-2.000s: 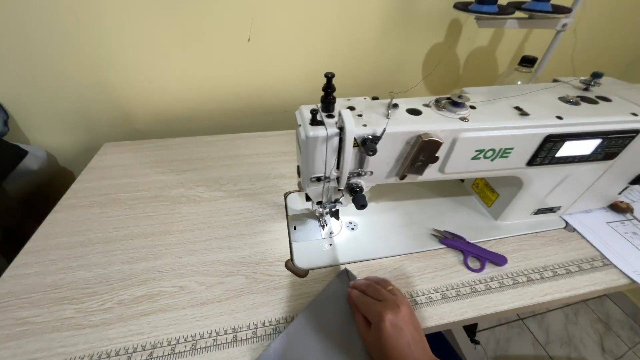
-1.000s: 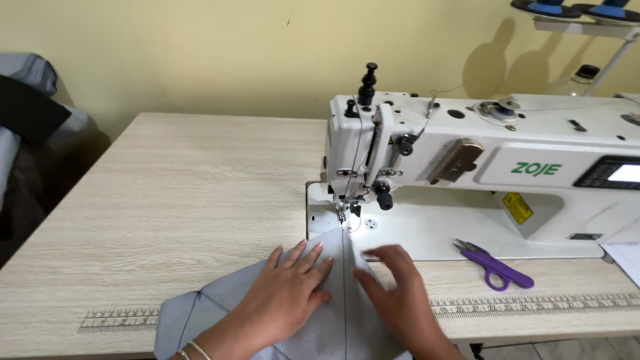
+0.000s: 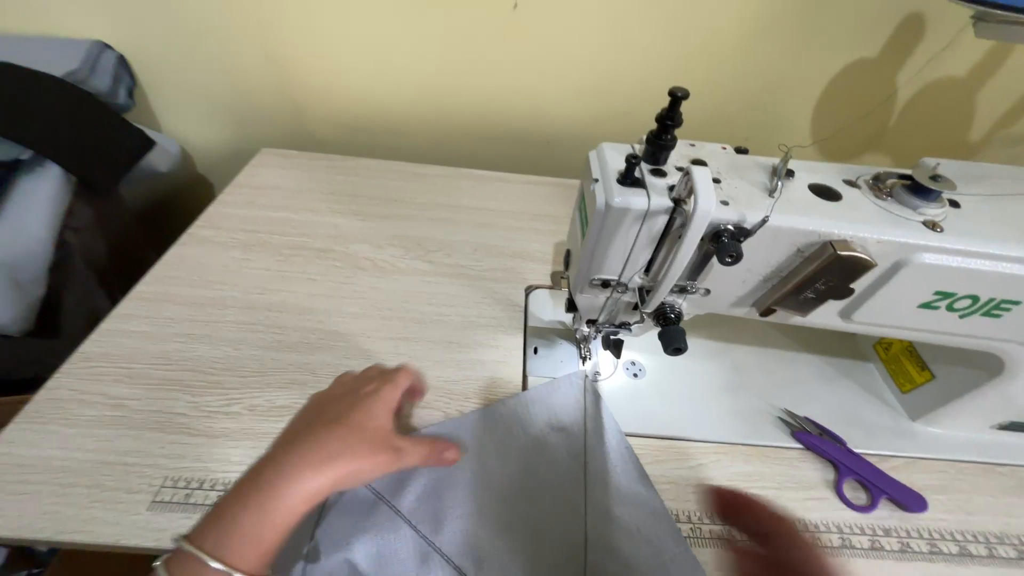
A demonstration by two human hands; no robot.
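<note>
A grey fabric piece (image 3: pixel 512 472) with dark stitched lines lies over the table's front part, its pointed corner just in front of the presser foot (image 3: pixel 586 348) of a white ZOJE sewing machine (image 3: pixel 800 264). My left hand (image 3: pixel 368 428), a bracelet at its wrist, is over the fabric's left edge with fingers spread and nothing gripped. Blurred by motion, my right hand (image 3: pixel 760 532) is off the fabric's right side; its fingers are not clear. Purple thread snips (image 3: pixel 860 472) lie to the right, partly on the machine bed.
A measuring tape strip (image 3: pixel 848 538) runs along the front of the wood-patterned table (image 3: pixel 336 280). Dark and grey fabrics (image 3: pixel 72 184) are heaped beyond its left edge. A yellow wall stands behind.
Both hands, flat on or touching the fabric a second ago, have come apart: the left hand has moved left, the right hand right and toward me. The view has shifted left since the oldest frame.
</note>
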